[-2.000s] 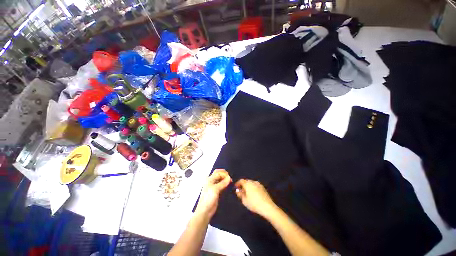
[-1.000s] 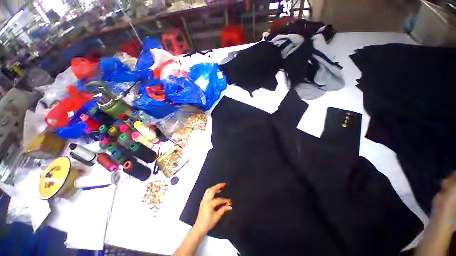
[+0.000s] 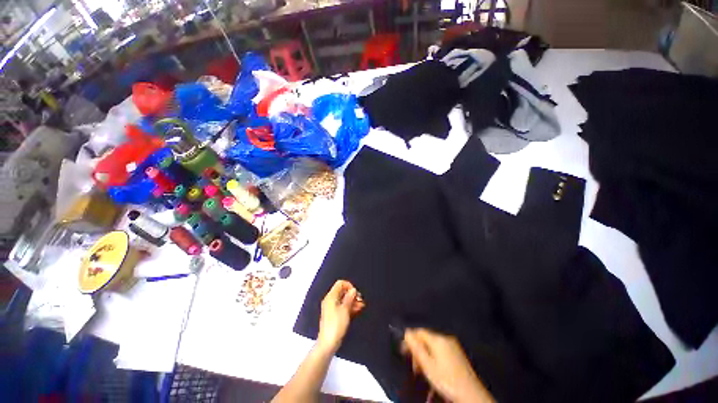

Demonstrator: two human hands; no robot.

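A large black garment (image 3: pixel 409 228) lies spread on the white table. Several gold buttons (image 3: pixel 560 188) sit in a row on its sleeve end. My left hand (image 3: pixel 338 308) is over the garment's near left part, fingers curled and pinched, with a tiny glint at the fingertips that looks like a gold button. My right hand (image 3: pixel 442 364) is blurred, to the right and nearer, low over the black cloth. Its fingers are bent together beside a faint greyish mark; what they hold is unclear. No needle or thread can be made out.
Loose small pieces (image 3: pixel 256 293) and a dark disc (image 3: pixel 285 272) lie left of the garment. Beyond are a button tray (image 3: pixel 282 242), thread cones (image 3: pixel 211 214), plastic bags (image 3: pixel 299 134) and a yellow dish (image 3: pixel 105 261). More black garments (image 3: pixel 653 157) lie at right.
My right hand swung out to the far right a second ago and is back near my left hand. My left fingers were spread and are now drawn together. The view has shifted slightly.
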